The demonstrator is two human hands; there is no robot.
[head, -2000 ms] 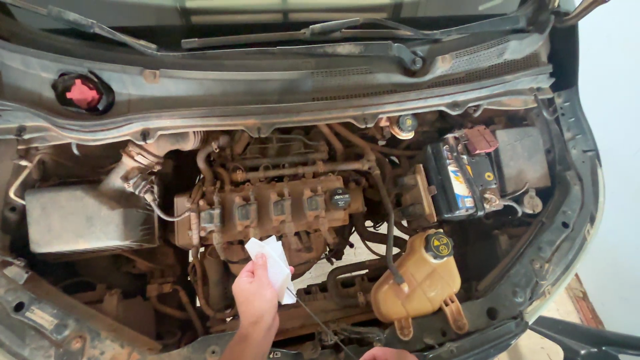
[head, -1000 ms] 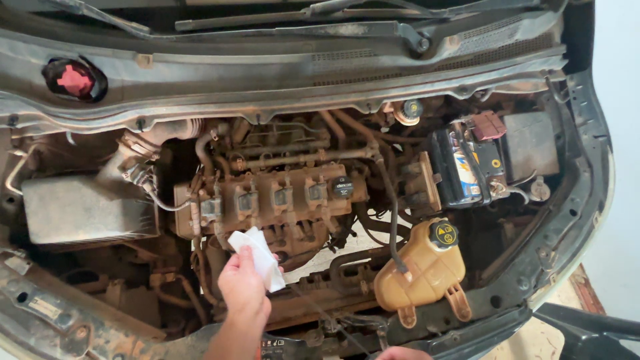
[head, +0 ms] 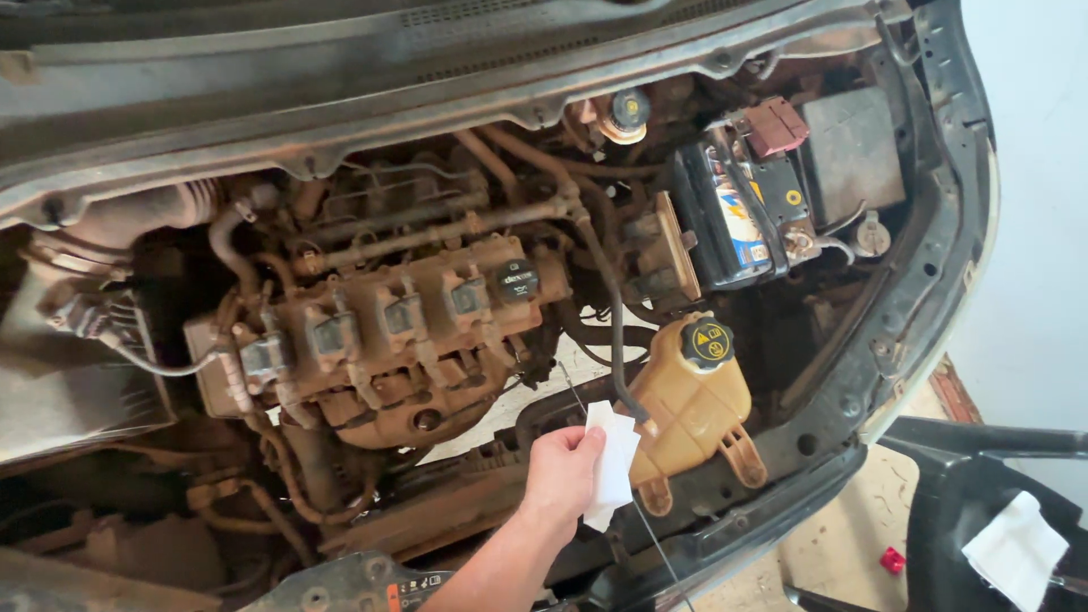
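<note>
My left hand (head: 563,476) pinches a folded white paper towel (head: 612,466) between thumb and fingers, just left of the yellowed coolant expansion tank (head: 693,395). A thin metal oil dipstick (head: 661,552) passes behind or through the paper; its narrow tip points up and left toward the engine, and its other end runs out of the bottom edge. My right hand is out of view. The dusty engine valve cover (head: 374,314), with its black oil filler cap (head: 518,280), lies up and left of my left hand.
A car battery (head: 739,208) sits at the upper right, near the brake fluid reservoir (head: 627,117). The front body panel (head: 850,433) borders the bay. Beyond it, a black plastic chair (head: 943,510) holds another white paper towel (head: 1016,548). A small red object (head: 892,560) lies on the floor.
My left hand has moved right with the paper, from below the engine to beside the coolant tank. My right hand, at the bottom edge before, has left view. The view has shifted right and closer.
</note>
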